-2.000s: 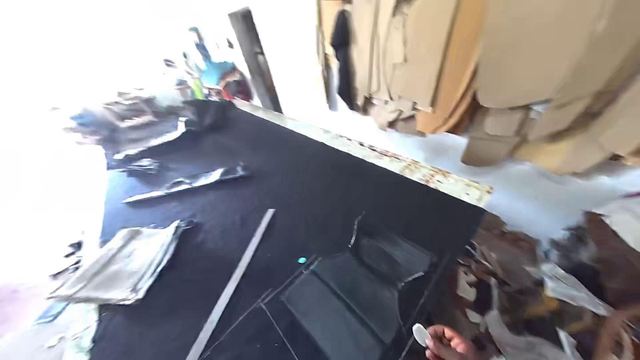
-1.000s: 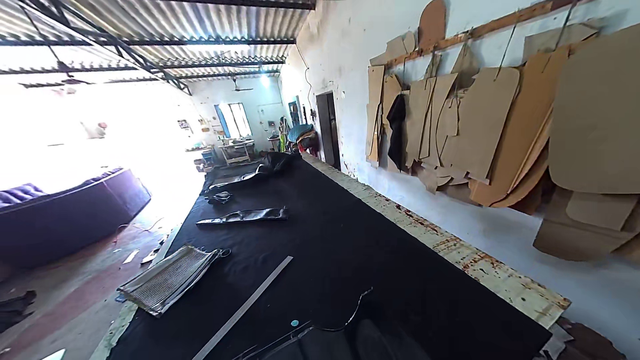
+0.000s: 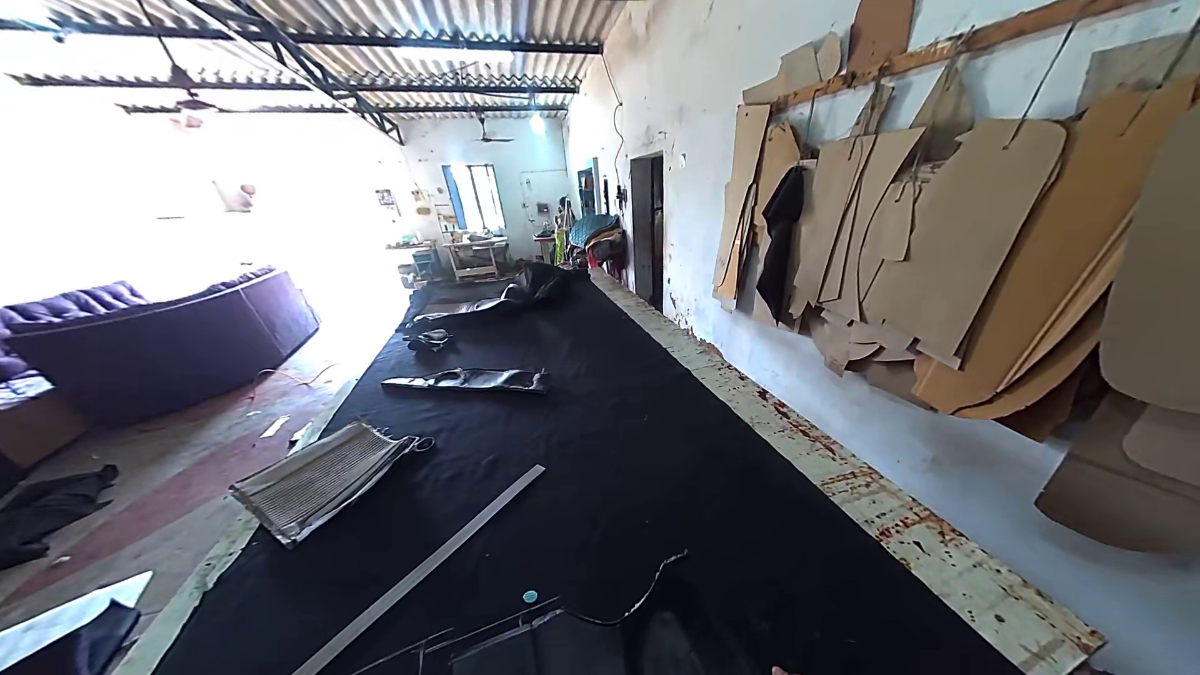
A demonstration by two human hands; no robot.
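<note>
Neither hand shows clearly; only a sliver of a fingertip touches the bottom edge right of centre, and what it holds is out of sight. Black sheet material [image 3: 647, 450] covers the long table. Across it at front left lies a metal straightedge [image 3: 431, 565]. A small teal disc [image 3: 530, 596] rests beside pale lines marked on the black. At the bottom is a dark cut piece [image 3: 562, 647] with a pale, curving edge. A folded ribbed fabric piece [image 3: 319, 480] lies at the left, with scissor handles [image 3: 422, 443] at its corner. Farther back is a shiny black strip [image 3: 469, 379].
Cardboard templates [image 3: 937, 225] hang from a wooden rail on the right wall. The table's stained pale edge [image 3: 844, 483] runs along that side. A purple curved sofa [image 3: 178, 347] stands on the floor at left, and dark cloth [image 3: 56, 511] lies nearer. A doorway [image 3: 647, 230] is farther back.
Two seconds ago a hand held a small white disc at the lower right; it has since dropped out of view, save a possible fingertip. The view has tilted up.
</note>
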